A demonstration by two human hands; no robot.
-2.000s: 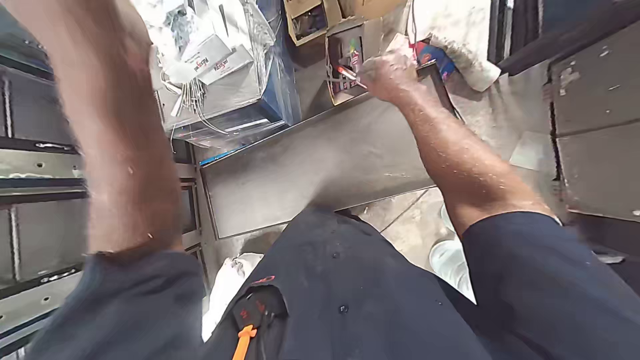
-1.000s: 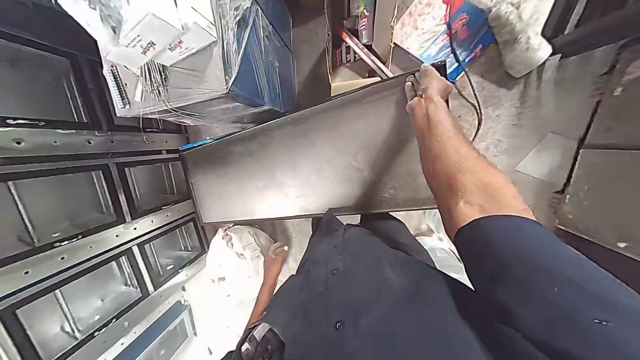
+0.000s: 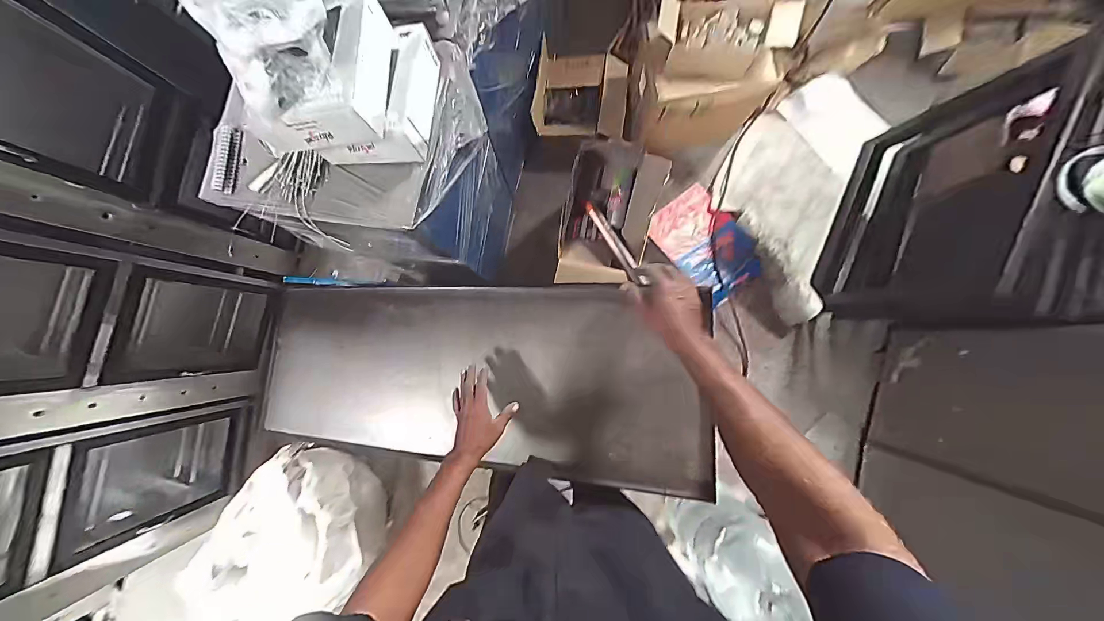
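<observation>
A grey sheet-metal panel (image 3: pixel 388 354) lies flat in front of my body. My left hand (image 3: pixel 479 418) is over its near middle, palm down and fingers spread, holding nothing; its shadow falls just to the right. My right hand (image 3: pixel 668 302) is at the panel's far right edge, blurred, with the fingers bent. A thin stick-like thing with an orange tip (image 3: pixel 611 237) runs from these fingers over an open cardboard box (image 3: pixel 651 194). Whether the hand grips it or the panel's edge cannot be told.
Dark drawers or bins in a metal frame (image 3: pixel 129 401) line the left. White boxes (image 3: pixel 345 121) stand on a plastic-wrapped stack behind the panel. A white bag (image 3: pixel 293 517) is at the near left. A dark cable (image 3: pixel 733 155) runs by a red and blue packet (image 3: pixel 711 241).
My left hand has come over the panel from its near side, where it was beside the white bag. My right hand has shifted from the panel's far right corner toward the orange-tipped thing.
</observation>
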